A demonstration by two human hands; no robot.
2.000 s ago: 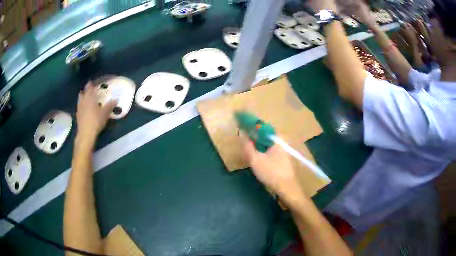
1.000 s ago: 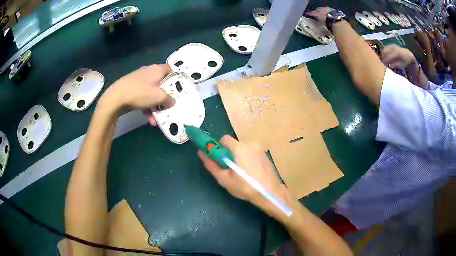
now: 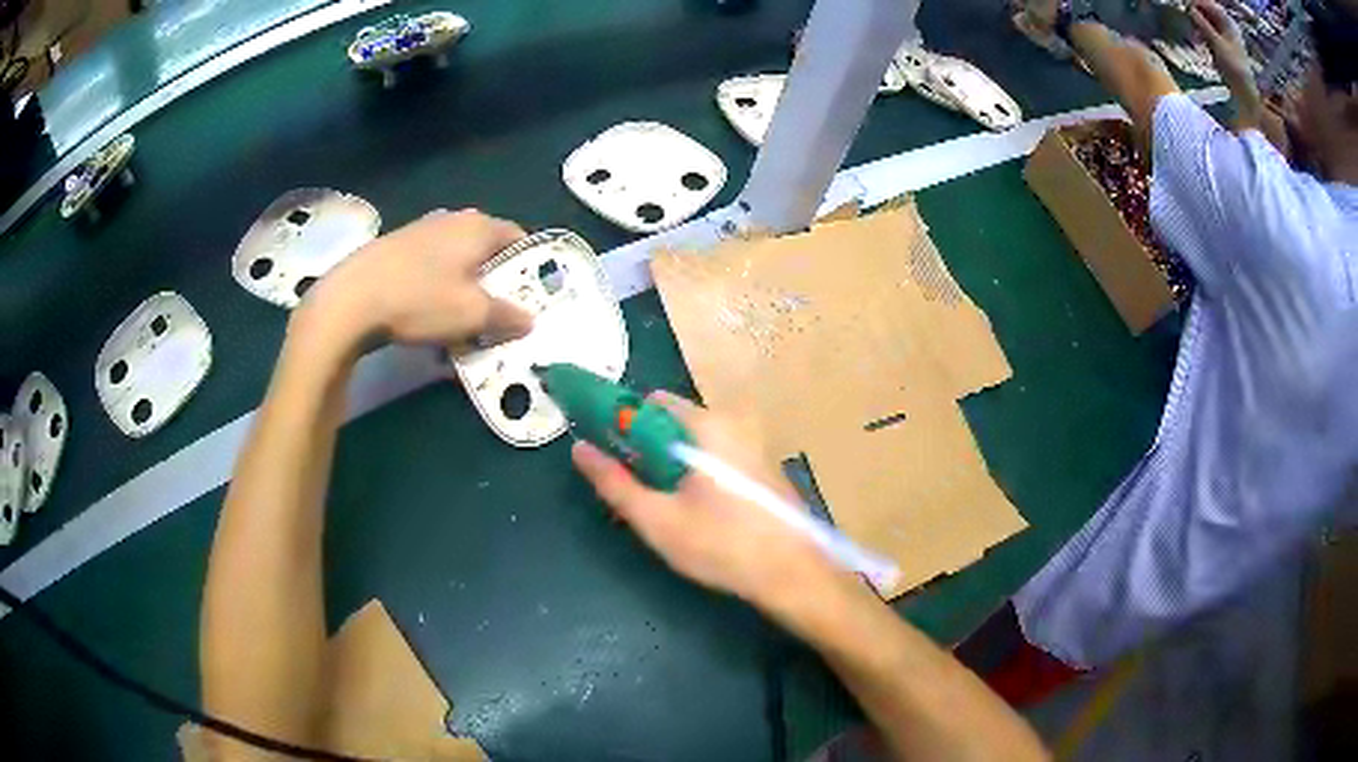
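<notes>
My left hand [image 3: 425, 283] grips an off-white plastic housing [image 3: 574, 331] by its left edge and holds it tilted over the metal rail and worktop. The housing shows dark round holes. My left fingertips lie on its inner face; whether a small part is under them cannot be told. My right hand [image 3: 700, 499] is shut on a green hot glue gun [image 3: 633, 432]. The gun's dark nozzle is at the housing's inner face, close to the lower round hole. A white glue stick [image 3: 789, 518] runs out of the gun's rear over my wrist.
More housings [image 3: 644, 176] lie on the green belt. Wired sub-assemblies [image 3: 408, 42] stand at its far side. A grey post [image 3: 834, 112] rises by the rail [image 3: 149, 509]. A cardboard sheet [image 3: 834, 320] lies right. A parts box [image 3: 1110, 238] and a person in a striped shirt are beyond.
My left hand has taken a housing from the belt to the gun, which came left off the cardboard. Since the last frame the nozzle has shifted slightly up-left. The neighbour's arm has moved away.
</notes>
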